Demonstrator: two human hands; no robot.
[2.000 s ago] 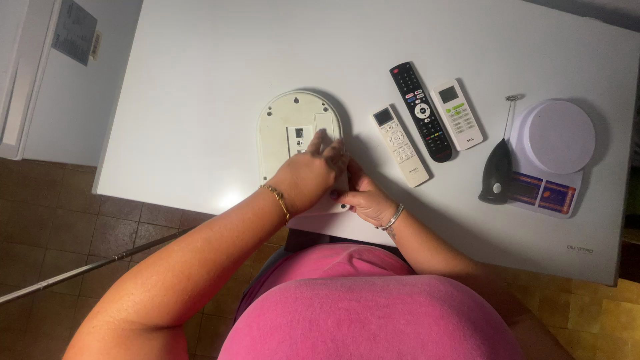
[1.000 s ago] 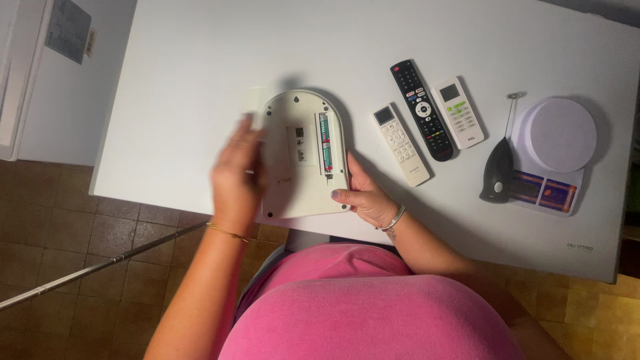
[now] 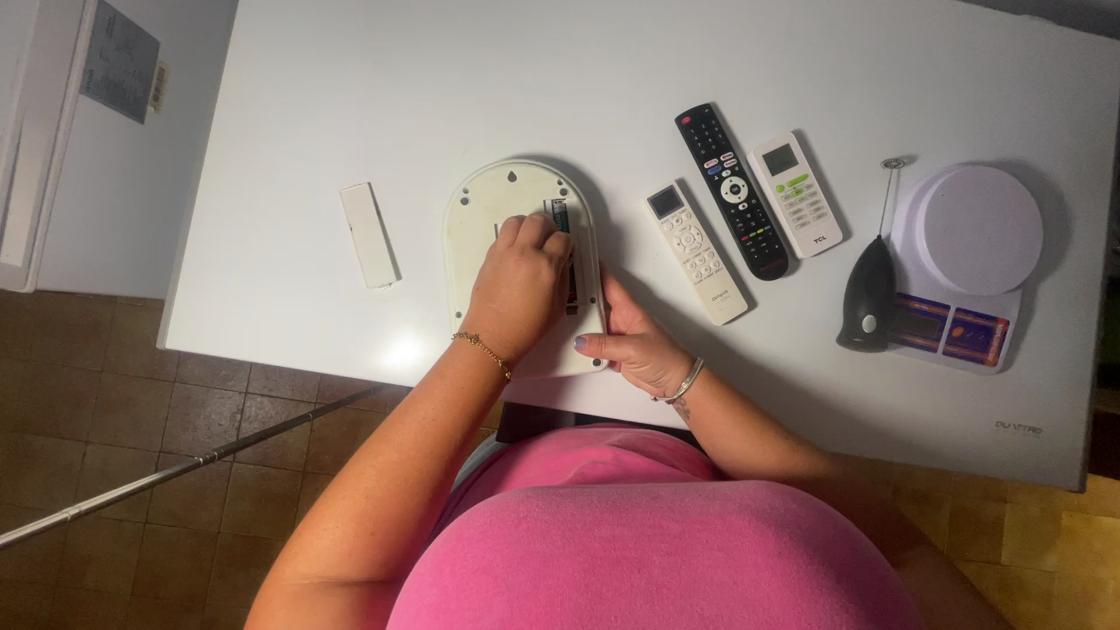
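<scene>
A white arch-shaped plastic device (image 3: 477,227), its screwed back facing up, lies near the table's front edge. Its long battery compartment is uncovered, with batteries (image 3: 560,213) inside. My left hand (image 3: 518,284) reaches over the device, fingers bent down at the compartment and hiding much of it; whether they grip a battery cannot be told. My right hand (image 3: 634,341) holds the device's lower right edge, thumb on top. The white battery cover (image 3: 369,234) lies apart on the table to the left.
Right of the device lie a small white remote control (image 3: 697,252), a black remote control (image 3: 733,192) and a white TCL remote control (image 3: 797,194). Farther right, a black handheld milk frother (image 3: 868,297) rests against a white kitchen scale (image 3: 967,232). A metal pole (image 3: 210,457) crosses below the table's left front.
The battery cover came off the device and now lies on the table at left. My left hand went left, then returned over the compartment. My right hand stays at the device's edge.
</scene>
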